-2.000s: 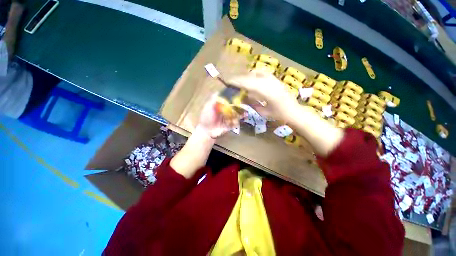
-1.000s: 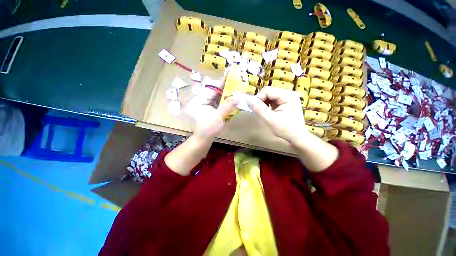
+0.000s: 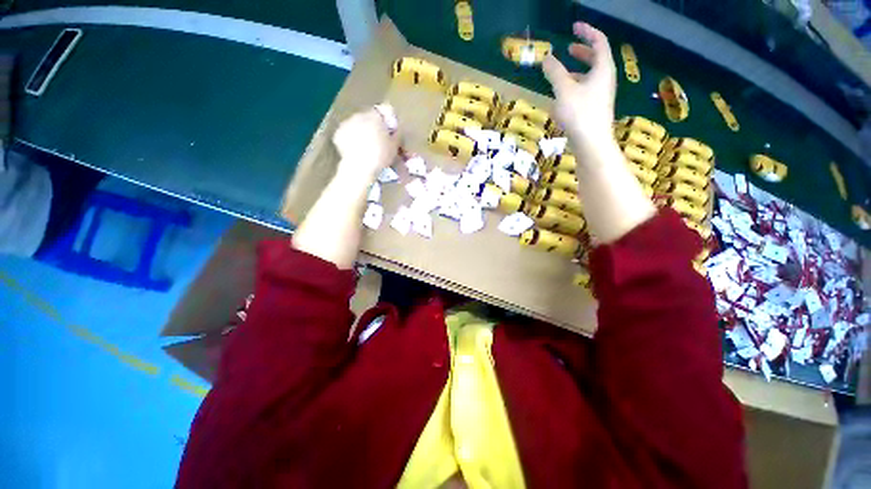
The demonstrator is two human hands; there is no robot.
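Observation:
My left hand (image 3: 366,143) is at the left of the cardboard tray (image 3: 477,274), fingers closed on a white wired component (image 3: 386,116). My right hand (image 3: 585,86) is raised over the tray's far edge with fingers apart, and looks empty. Just left of its fingertips, a yellow part-assembled car (image 3: 523,50) with something white on it lies on the green surface. Loose white components (image 3: 441,191) are scattered in the tray. Rows of yellow car bodies (image 3: 557,218) stand beside them, partly hidden by my right forearm.
A large heap of white components with red leads (image 3: 783,277) lies right of the tray. Several yellow cars and narrow parts (image 3: 725,110) lie on the green surface (image 3: 191,105) beyond. Cardboard cartons (image 3: 778,430) stand below. A blue stool (image 3: 119,239) is at the left.
My hands were together over the tray at a yellow car and have moved apart. My right hand has gone forward and opened. A yellow car now lies beyond the tray. My left hand has closed on a component.

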